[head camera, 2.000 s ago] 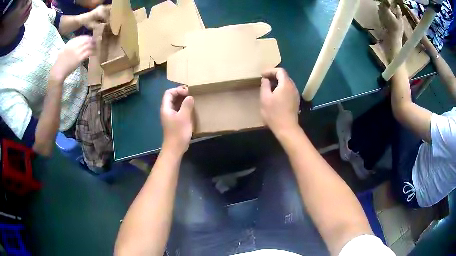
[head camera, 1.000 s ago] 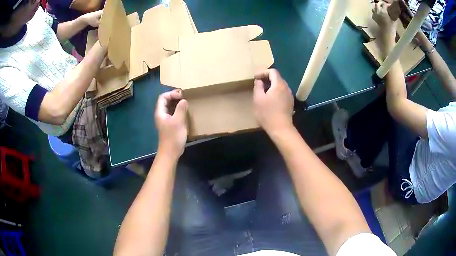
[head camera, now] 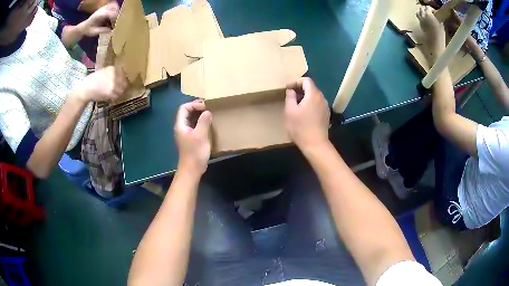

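Observation:
A brown cardboard mailer box (head camera: 251, 124) lies open at the front edge of the green bench. Its lid (head camera: 243, 64) extends away from me, with side flaps at both ends and a tuck flap along the far edge. My left hand (head camera: 193, 133) grips the tray's left end, thumb inside, fingers at the corner by the lid. My right hand (head camera: 307, 114) grips the right end the same way. The fingers hide both end walls and the corners by the lid. The tray's inside shows nothing in it.
At left, a person handles a cardboard piece (head camera: 131, 47) above stacked blanks (head camera: 129, 105). Another blank (head camera: 181, 42) lies behind. A cream post (head camera: 361, 56) stands right of the box, another (head camera: 453, 47) farther right. A person at right reaches over cardboard. A red crate (head camera: 19, 192) is at lower left.
The box and both hands show almost the same pose, shifted slightly left in view since the first frame. The left neighbour's arm has moved and bent back from the upright cardboard.

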